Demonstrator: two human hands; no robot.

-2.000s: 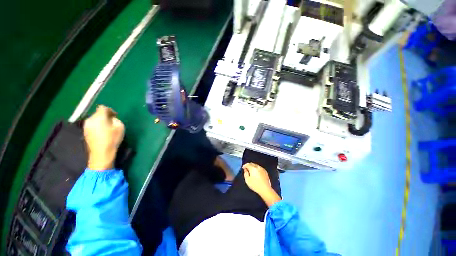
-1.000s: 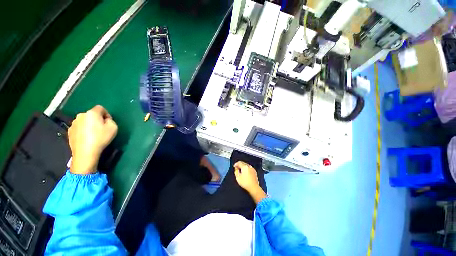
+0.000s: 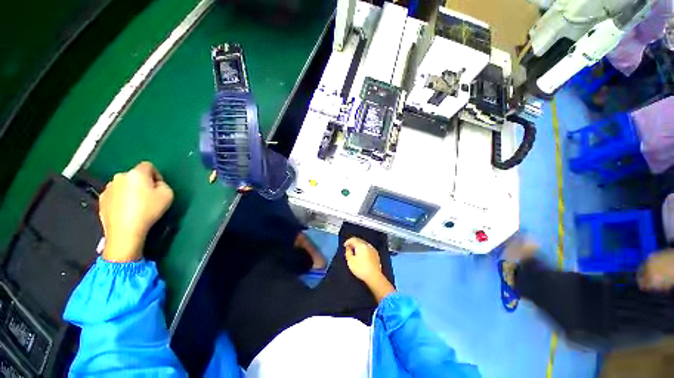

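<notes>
My left hand [image 3: 134,205] is a loose fist resting on the green bench beside the foam tray; nothing shows in it. My right hand [image 3: 362,258] lies on my thigh with its fingers curled; nothing shows in it. On the white machine [image 3: 321,166], one part-built phone [image 3: 373,118] lies in the left fixture. Another part-built phone [image 3: 489,90] sits in the right fixture, farther back, beside the central head [image 3: 443,85]. A third phone [image 3: 230,70] lies on the bench behind the fan. The foam tray [image 3: 55,221] holds phones in its near pockets.
A dark blue fan [image 3: 233,140] stands at the bench edge. The machine front has a touchscreen [image 3: 398,209] and a red button [image 3: 482,236]. A blurred person's dark-clothed limb [image 3: 584,303] and a sandalled foot [image 3: 510,284] are at the right, near blue stools [image 3: 613,240].
The right fixture with its phone has moved back, away from the machine's front. A person in dark clothing has come into view at the right. My hands stay nearly still; the view has shifted slightly.
</notes>
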